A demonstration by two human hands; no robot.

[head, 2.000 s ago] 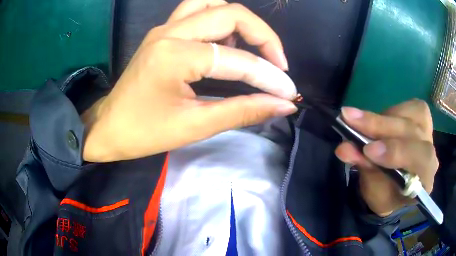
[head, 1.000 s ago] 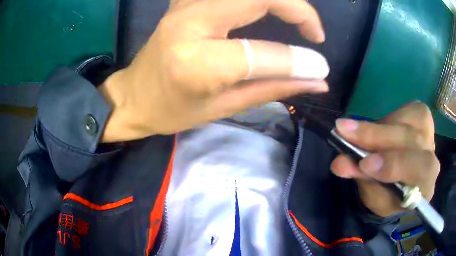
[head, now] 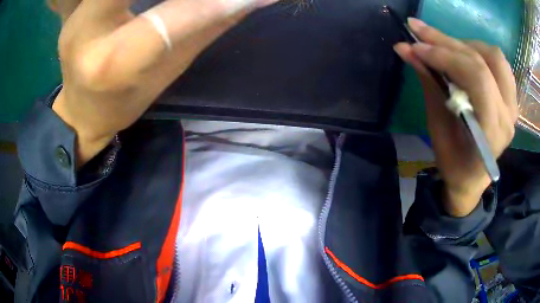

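My right hand [head: 468, 100] holds the tweezers [head: 460, 105], a slim tool with dark tips, a pale band and a silver end. The tips point up and left over the right part of the black tray [head: 284, 71]. A tiny copper coil [head: 385, 9] is at the tips; whether it is gripped or lies on the tray, I cannot tell. My left hand [head: 118, 65] is at the upper left over the tray, its fingertips cut off by the top edge. A white covering shows on one finger. What it holds is hidden. Part of a thin-wire pile [head: 296, 6] shows at the top edge.
The green bench surface [head: 468, 23] lies on both sides of the tray. A clear ridged plastic tray [head: 530, 65] with copper tones stands at the right edge. The tray's low near rim [head: 254, 116] runs close in front of my jacket.
The coil left my left fingers and showed at the tweezer tips. The right hand and tweezers then moved up over the tray, and my left hand moved up and left.
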